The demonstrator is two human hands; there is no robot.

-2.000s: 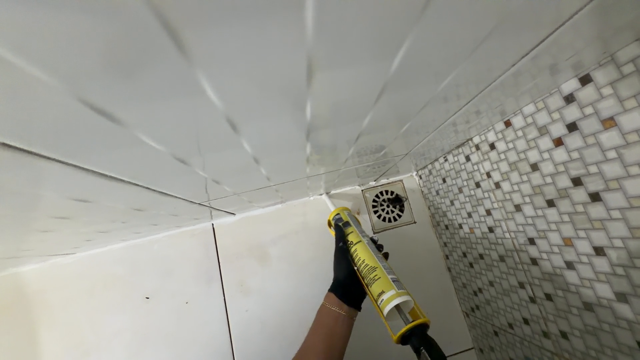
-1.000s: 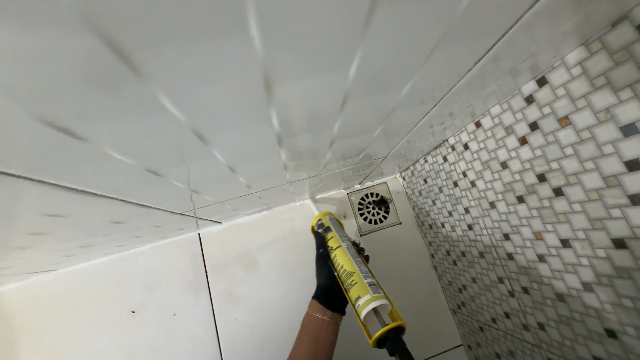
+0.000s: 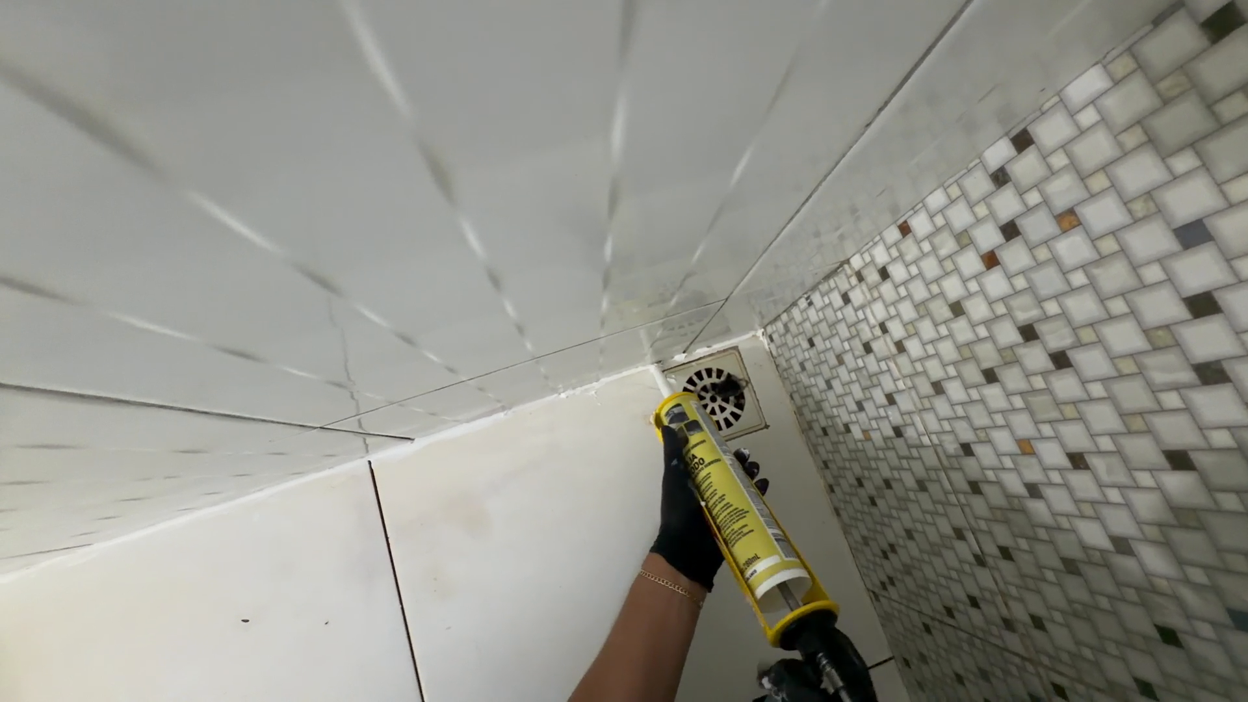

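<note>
My left hand (image 3: 687, 512), in a black glove, supports the front of a yellow caulking gun (image 3: 804, 616) from below. A yellow sealant cartridge (image 3: 731, 487) lies in its frame, its white nozzle (image 3: 663, 380) pointing at the joint between floor and white wall, just left of the drain. My right hand (image 3: 795, 680), also black-gloved, is at the gun's rear handle by the bottom edge, partly cut off and hidden. A white bead of sealant (image 3: 487, 421) runs along the joint to the left of the nozzle.
A square floor drain with a round grate (image 3: 717, 395) sits near the corner. White glossy tiles (image 3: 507, 175) cover the wall ahead, and a mosaic-tiled wall (image 3: 1072, 322) rises on the right. Large pale floor tiles (image 3: 517, 546) have dark joints.
The gun and my left hand have moved right along the joint, so the nozzle is now close to the drain's left edge. My right hand has come partly into view.
</note>
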